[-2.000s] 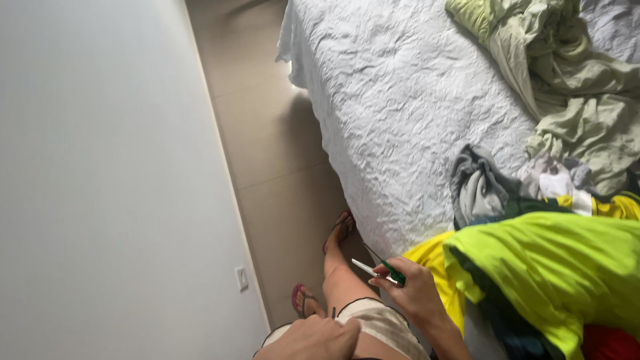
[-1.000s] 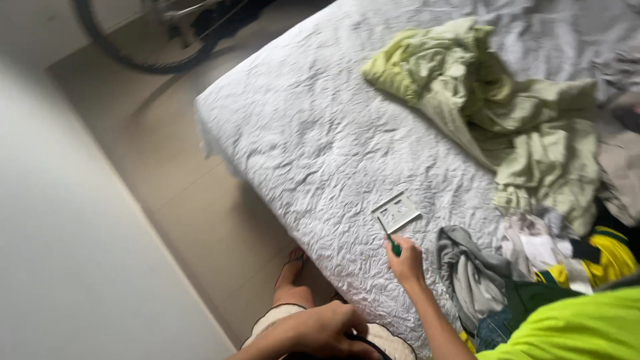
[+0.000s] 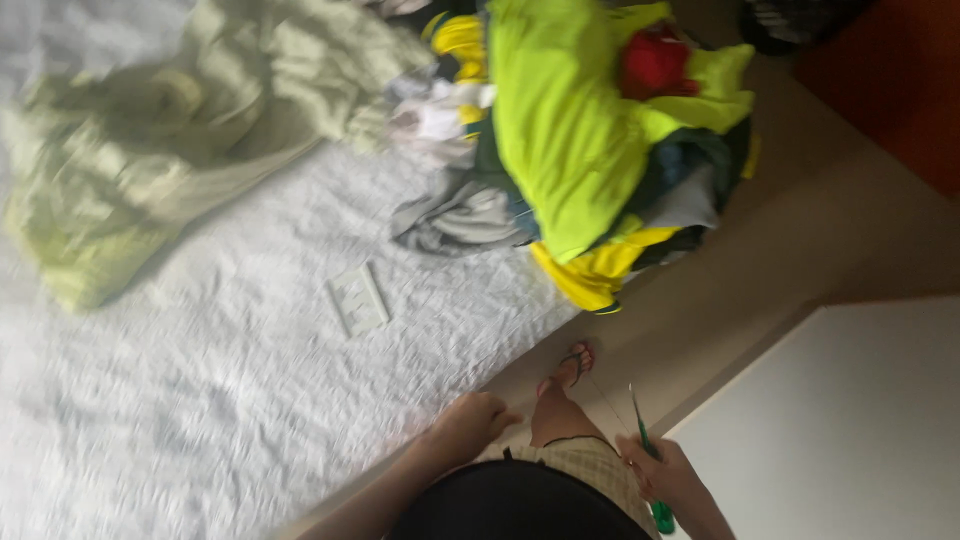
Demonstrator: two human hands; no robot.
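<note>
My right hand (image 3: 660,469) is closed around a green-handled tool (image 3: 645,441) with a thin metal blade or shaft that points up; its exact kind is blurred. A fine thread-like line slants beside it. My left hand (image 3: 472,424) is near the bed's edge, its fingers loosely bent and partly apart, with nothing visible in them. On the white textured bedcover (image 3: 247,390) lies a flat whitish rectangular case or plate (image 3: 358,301) with small marks or parts on its face, apart from both hands.
Bright yellow-green clothing (image 3: 570,120) is heaped at the bed's edge over dark, yellow and grey garments (image 3: 465,217). A pale green crumpled cloth (image 3: 225,142) lies at upper left. A sandalled foot (image 3: 577,364) stands on the tiled floor (image 3: 720,300), near a white wall (image 3: 847,420).
The view has turned strongly. One second ago my right hand held the tool at the whitish plate on the bed; now it is away from the plate, off the bed, with the tool still in it.
</note>
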